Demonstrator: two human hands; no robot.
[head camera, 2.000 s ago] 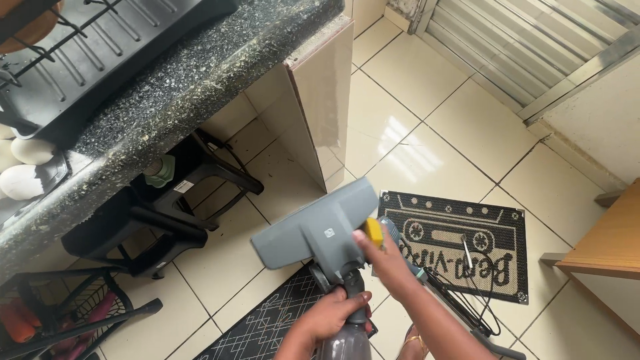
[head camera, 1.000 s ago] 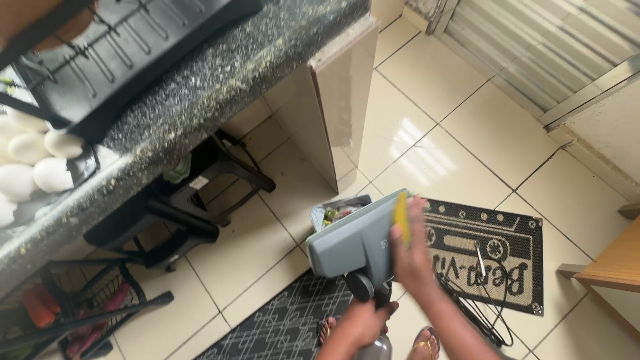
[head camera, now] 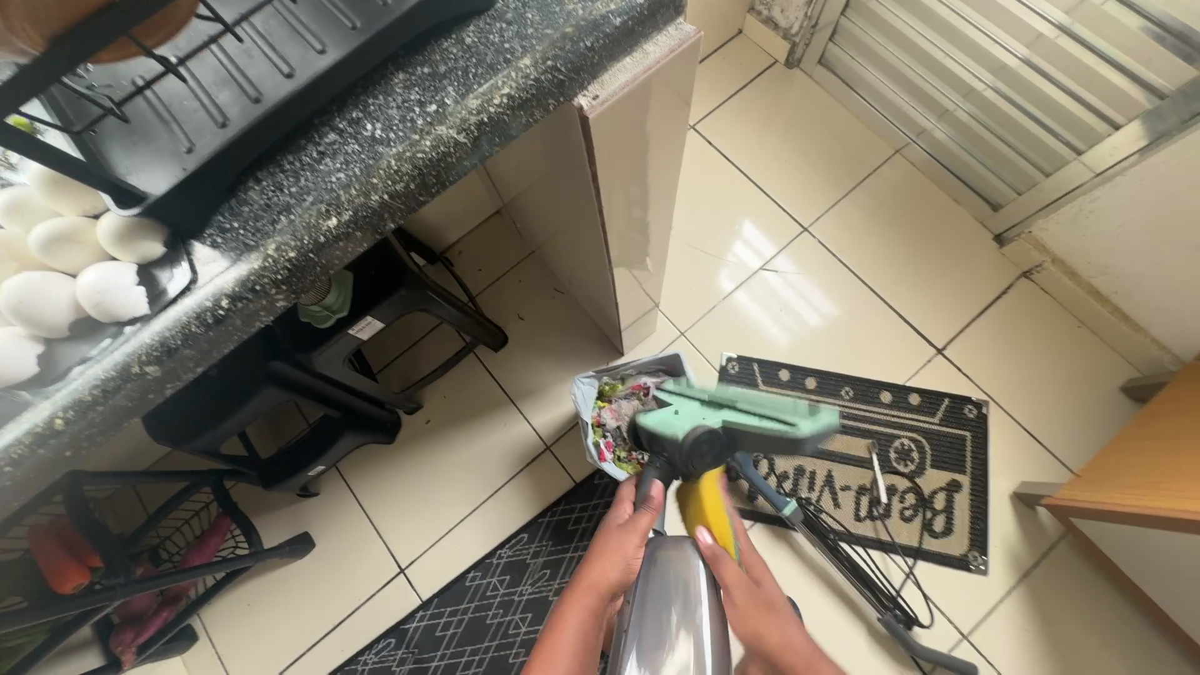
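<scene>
My left hand [head camera: 630, 527] is closed around the dark neck of a vacuum cleaner's floor head [head camera: 741, 417], whose mint-green underside shows, blurred. In my right hand [head camera: 741, 572] is a yellow sponge [head camera: 708, 511], held just below the head. A grey, shiny vacuum body or canister [head camera: 673, 609] lies between my forearms. Behind the head, a lined bin [head camera: 583, 398] holds mixed waste and fluff. The vacuum's handle pole with its cord [head camera: 848, 553] lies to the right, partly over the doormat.
A doormat [head camera: 966, 487] and a patterned dark rug [head camera: 487, 600] lie on the tiles. Left are a granite counter [head camera: 394, 141] with eggshells [head camera: 70, 244] and a dish rack [head camera: 234, 84], black stools [head camera: 281, 394] and a vegetable rack [head camera: 216, 562]. A wooden furniture piece [head camera: 1144, 469] stands right.
The floor head has turned from its grey top to its green underside. My right hand and the sponge have moved from the head's side to below it. More of the bin shows.
</scene>
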